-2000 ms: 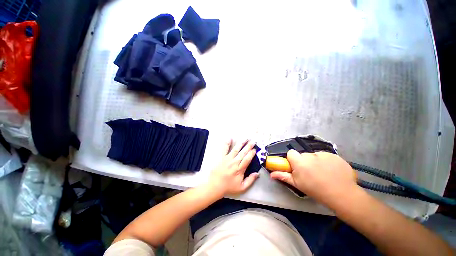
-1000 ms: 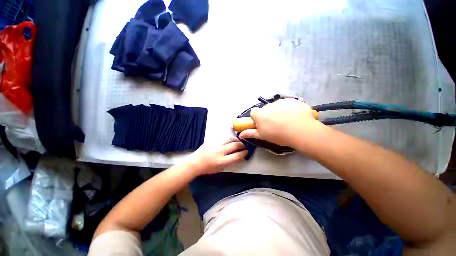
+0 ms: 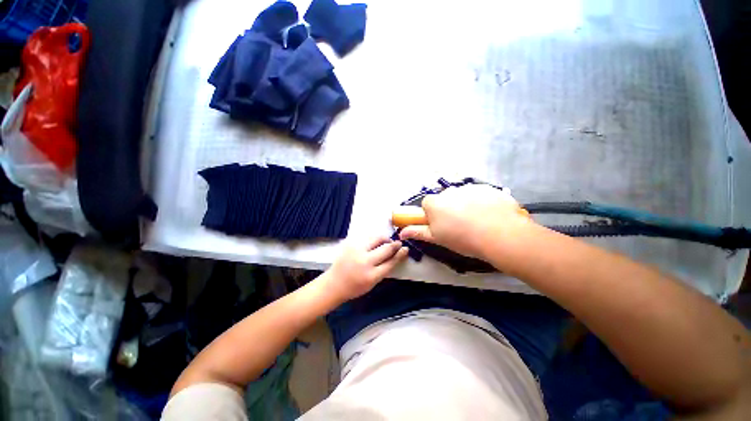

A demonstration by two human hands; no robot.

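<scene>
A small navy fabric piece (image 3: 413,250) lies near the table's front edge, mostly hidden under my left fingertips and the iron. My left hand (image 3: 367,265) has its fingertips at the piece's left side, beside the iron's tip; whether they pinch it or only press is unclear. My right hand (image 3: 468,217) is closed around the orange-yellow handle (image 3: 409,215) of the steam iron (image 3: 461,258), whose dark body shows around the hand. A neat overlapping row of navy pieces (image 3: 280,202) lies at near left. A loose navy heap (image 3: 276,78) lies behind it.
The white table cover (image 3: 420,90) has a greyish area at right. Hose and cord (image 3: 626,220) trail right from the iron. A long dark padded shape (image 3: 119,115) runs along the left edge. A red bag (image 3: 51,99) and clear wrapped bundles (image 3: 82,308) are left of the table.
Since two seconds ago, the iron and my right hand have moved left over the navy piece. My left hand has drawn its fingers closer together. The camera view has also shifted.
</scene>
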